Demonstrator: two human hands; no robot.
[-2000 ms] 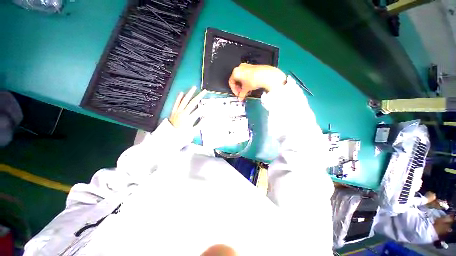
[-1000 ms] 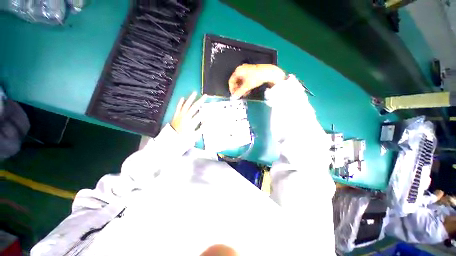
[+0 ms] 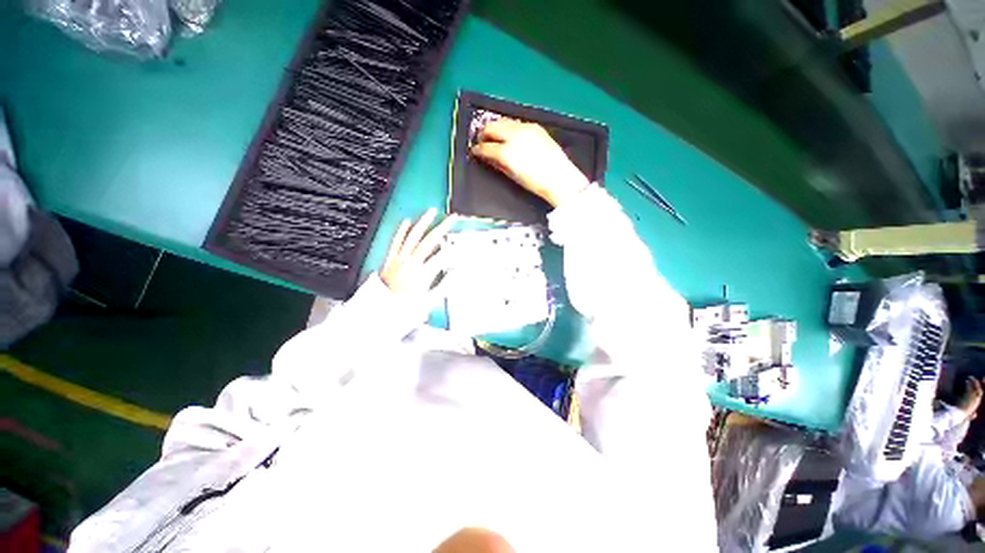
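Note:
The pale fixture block [image 3: 499, 279] lies at the bench edge in front of me, overexposed, with a curved cable [image 3: 529, 344] at its lower right. My left hand [image 3: 415, 255] rests at the block's left edge, fingers spread. My right hand [image 3: 523, 156] is over the small black parts tray [image 3: 502, 200], its fingertips down at the tiny bright parts [image 3: 483, 118] in the upper left corner. Whether the fingers hold a part cannot be seen. The long black tray [image 3: 348, 283] full of thin black rods [image 3: 335, 140] lies to the left.
Dark tweezers [image 3: 657, 199] lie right of the small tray. A silver-grey fixture [image 3: 745, 348] stands farther right. Clear plastic bags [image 3: 108, 24] lie at the upper left. A plastic-wrapped item [image 3: 905, 378] and another person's sleeve [image 3: 918, 491] are at the right.
My right hand has moved from the fixture's top edge up and left to the bright parts in the small tray. My left hand stays at the fixture. The view has shifted slightly.

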